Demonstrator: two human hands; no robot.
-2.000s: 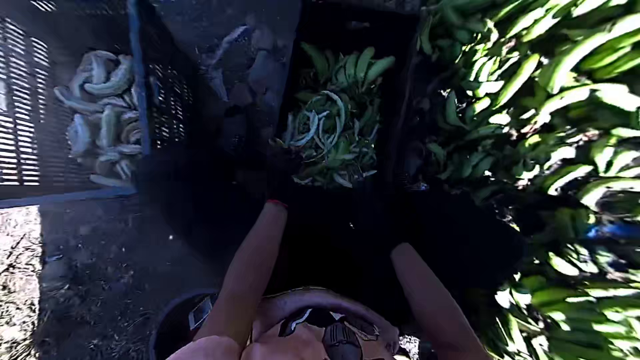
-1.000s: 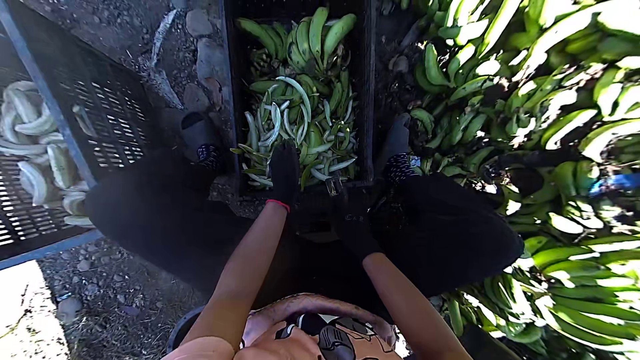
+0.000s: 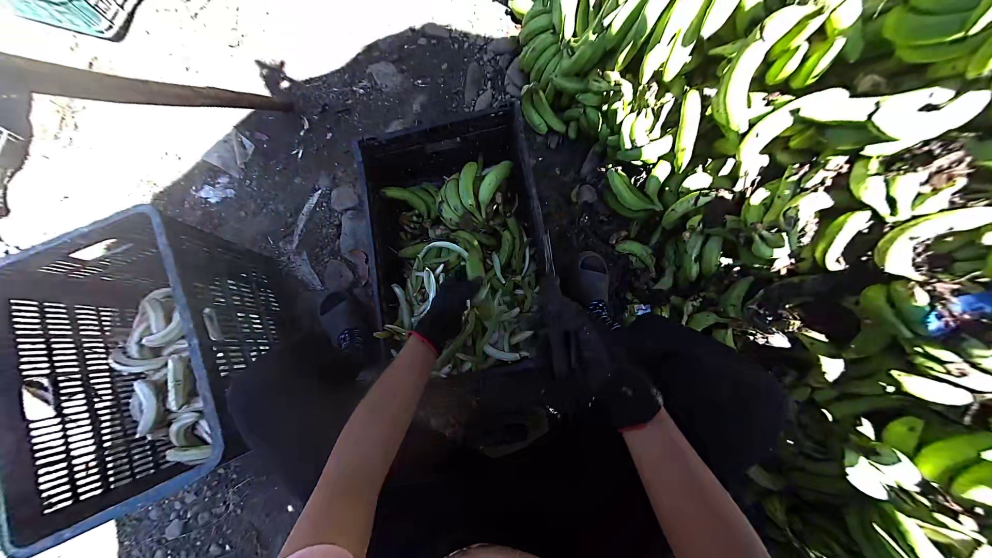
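Note:
A dark plastic crate [image 3: 535, 201] stands between my feet, with green bananas [image 3: 469, 190] at its far end and pale strips of peel [image 3: 496, 333] nearer me. My left hand [image 3: 449, 310], in a dark glove, reaches into the crate and touches a green banana [image 3: 474, 260]; whether its fingers are closed around it is hard to tell. My right hand [image 3: 620, 391], also gloved, is beside the crate's near right corner, and shadow hides its fingers and anything in them. Peeled bananas [image 3: 164, 372] lie in the blue-rimmed crate [image 3: 174, 279] at the left.
A large heap of green bananas [image 3: 697, 155] covers the ground at the right. Stones [image 3: 345, 198] lie along the middle crate's left side. A wooden pole [image 3: 155, 91] and part of a green crate [image 3: 89, 12] are at the upper left.
The view has shifted, showing more ground ahead. My left hand has moved farther in over the crate's contents, and my right hand has moved right, away from the crate's near edge.

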